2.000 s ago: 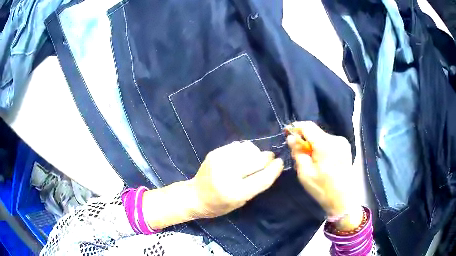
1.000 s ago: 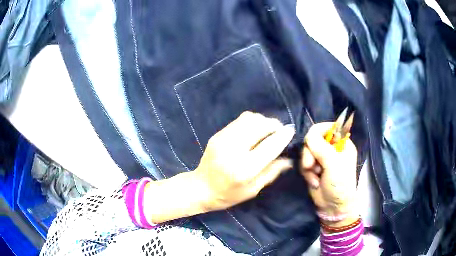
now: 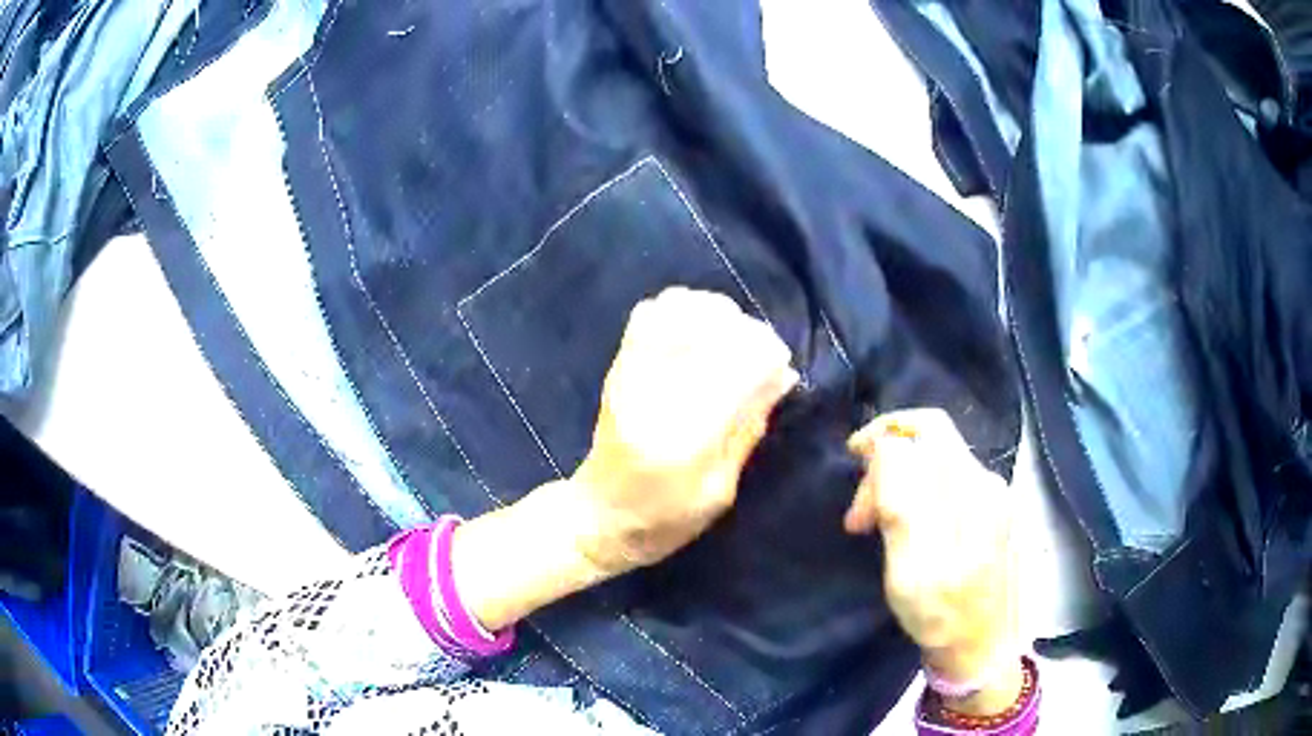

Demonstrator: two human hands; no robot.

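A dark navy denim garment (image 3: 432, 158) with pale topstitching lies spread in front of me, and a stitched patch pocket (image 3: 576, 302) shows on it. My left hand (image 3: 676, 431) lies over the pocket's lower part, its fingertips closed on the cloth near the pocket's right edge. My right hand (image 3: 928, 518) is curled just to the right, a small gap from the left. A bit of orange snips handle (image 3: 899, 431) shows at its fingers; the blades are hidden. A curled loose thread (image 3: 669, 58) stands off the cloth above the pocket.
Navy and pale blue garments lie along the right side (image 3: 1137, 316) and at the upper left (image 3: 58, 187). The white table's curved edge (image 3: 144, 374) shows at left. Below it is a blue crate (image 3: 94, 618) with crumpled grey cloth (image 3: 202, 611).
The garment and pocket have shifted slightly left and down since a second ago. My right hand has lowered and turned, hiding the snips' blades. My left fingertips have moved left and closed on the cloth.
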